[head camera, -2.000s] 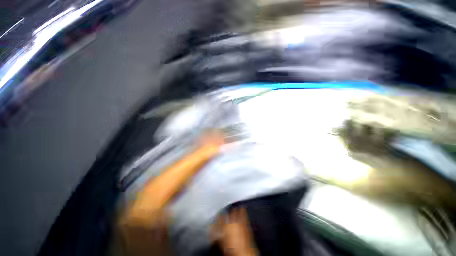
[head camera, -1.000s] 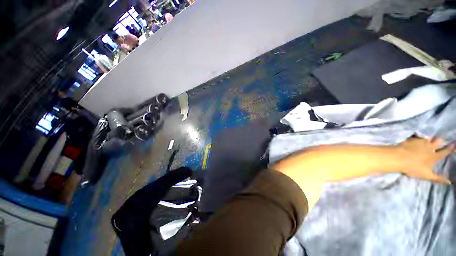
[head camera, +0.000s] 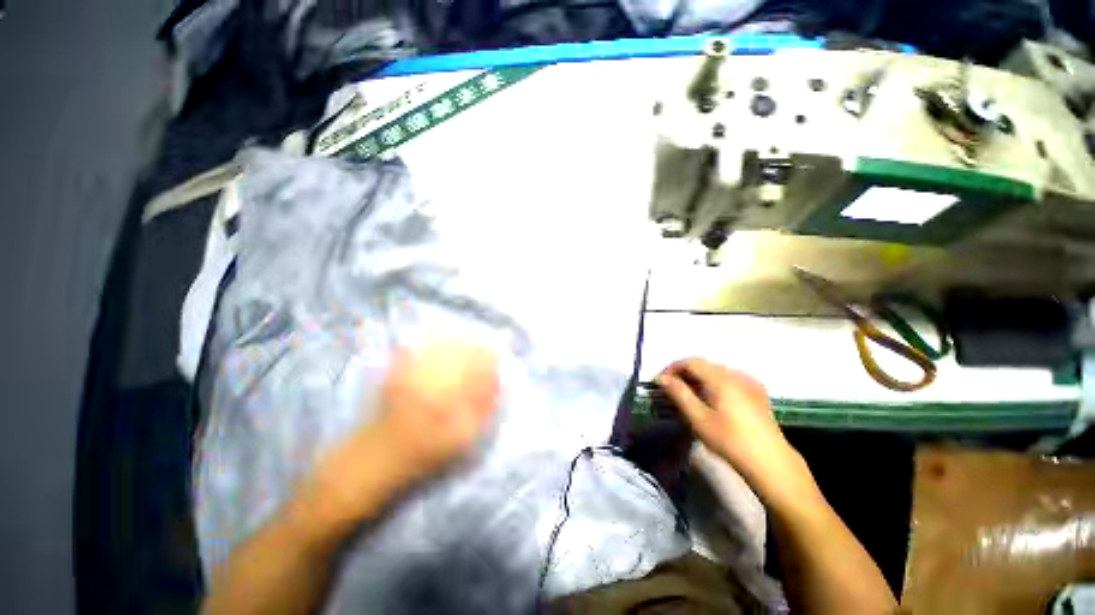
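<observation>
The pale grey-blue garment panel (head camera: 324, 288) lies over the left part of the white machine table and hangs down over my lap. My left hand (head camera: 442, 390) is blurred and lies over the panel; whether it grips cloth is unclear. My right hand (head camera: 717, 402) pinches the dark edge strip (head camera: 635, 360) at the table's front edge, right of the panel. The strip runs up to a thin point below the needle area. The sewing machine head (head camera: 769, 156), cream with a green front panel, stands at the upper right.
Scissors (head camera: 895, 348) with orange and green handles lie right of my right hand, beside a black rectangular object (head camera: 1011, 329). A shiny brown board (head camera: 1003, 529) is at lower right. Dark and grey cloth is heaped behind the table.
The view has swung from the floor and table's left side back to the machine. My left hand, earlier spread flat on the grey cloth, is now nearer its right side. My right hand has come into view.
</observation>
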